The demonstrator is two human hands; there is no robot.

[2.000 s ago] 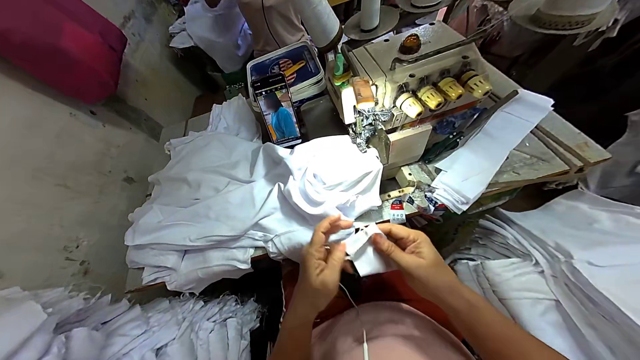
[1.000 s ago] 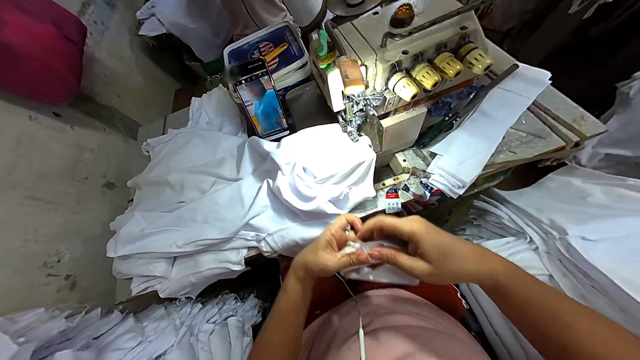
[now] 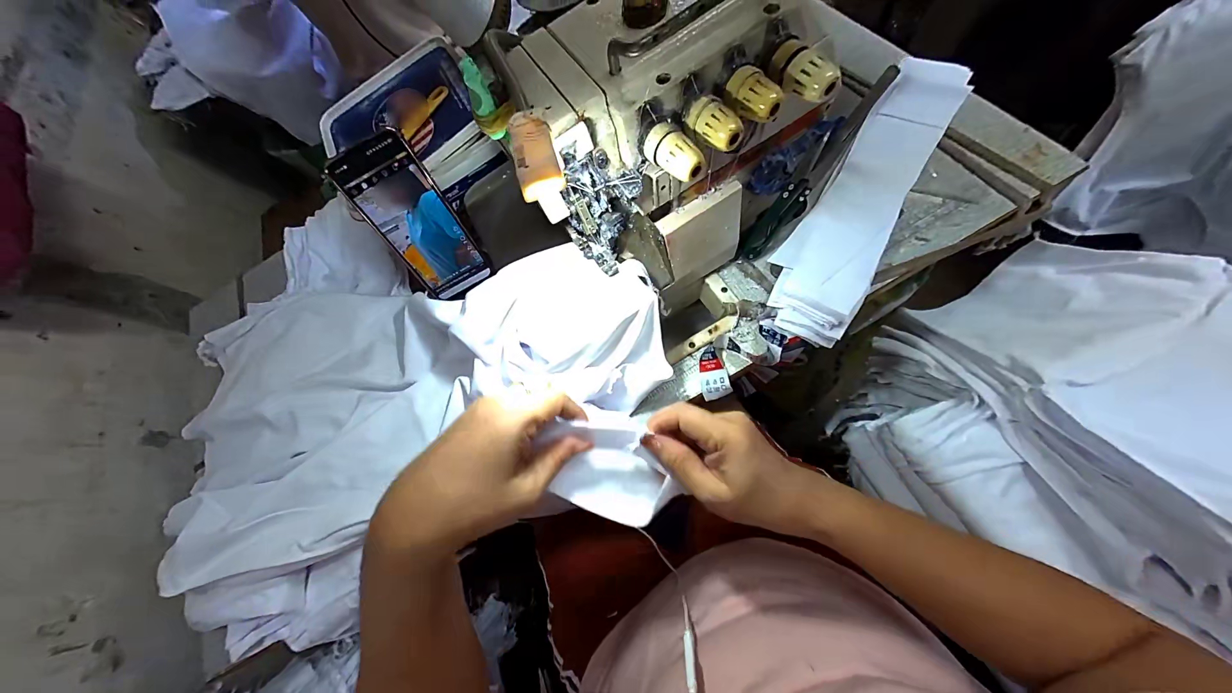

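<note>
Between my two hands a small piece of white fabric is stretched, its upper edge folded into a band. My left hand pinches its left end between thumb and fingers, and my right hand pinches the right end. Just beyond them, a heap of white cloth reaches up to the needle and looper area of an overlock sewing machine, under a bright lamp light. A small red and white label lies on the machine's edge, above my right hand.
A smartphone with a lit screen leans on a lidded plastic tub at the upper left. White fabric strips lie on the wooden table right of the machine. More white cloth is stacked at the right. A white cord hangs before my body.
My hands have moved apart from being close together a second ago, and the small white piece now lies spread between them. The heaped cloth stays by the machine.
</note>
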